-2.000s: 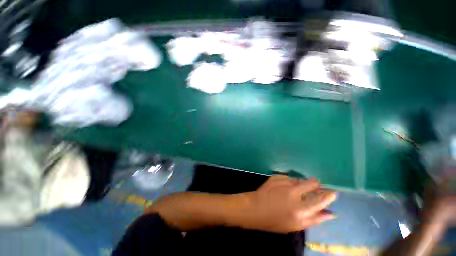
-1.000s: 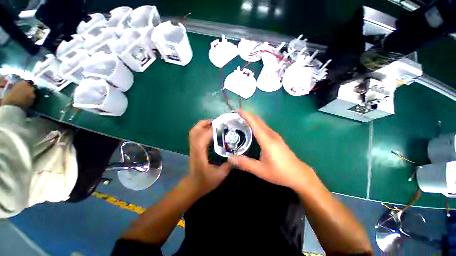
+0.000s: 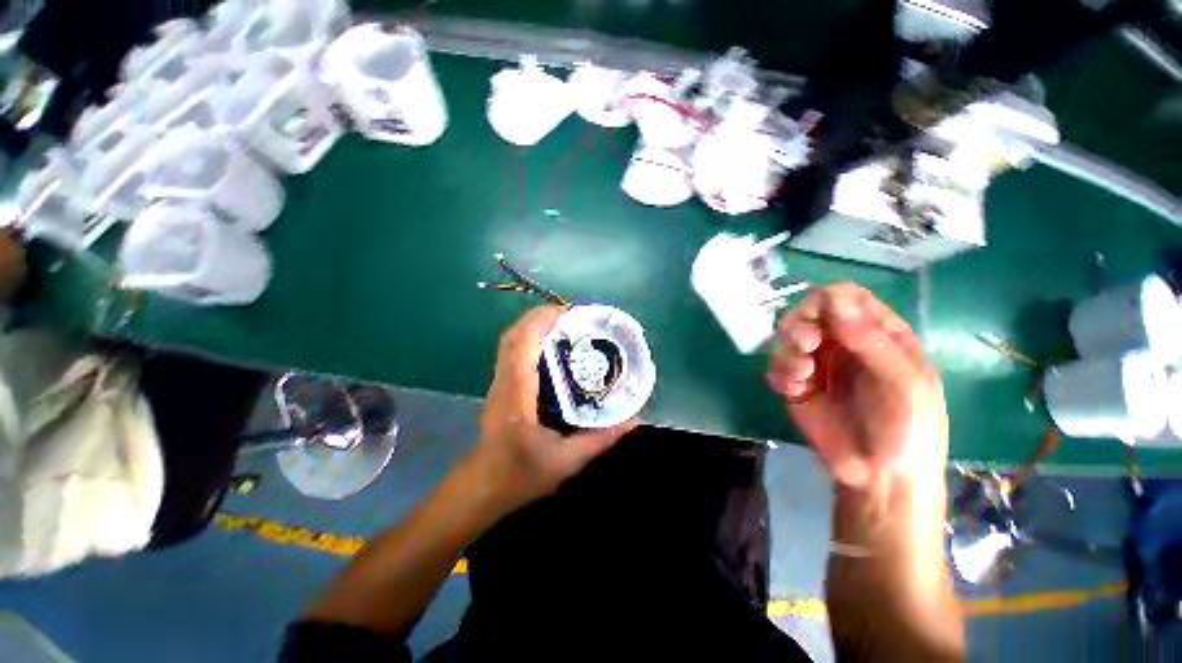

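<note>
My left hand (image 3: 525,421) is wrapped around a white cup-shaped housing (image 3: 631,389) above the bench's near edge. Its open mouth faces up and shows a round metallic part and dark wires inside. A thin dark and yellow wire harness (image 3: 529,281) sticks out beyond it onto the bench. My right hand (image 3: 793,356) is to the right, fingers curled at the posts of a white inner cover (image 3: 736,288), which is tilted. The fingers seem to pinch it; the exact contact is blurred.
More inner covers (image 3: 734,168) with red wires lie at the bench's back. White housings (image 3: 195,254) crowd the left; others (image 3: 1091,395) stand at the right edge. A grey-white metal fixture (image 3: 862,214) sits back right. A person's light sleeve (image 3: 78,453) is at left.
My right hand has left the housing and moved right to the inner cover. One cover from the front of the group is now nearer, beside that hand. My left hand still holds the housing.
</note>
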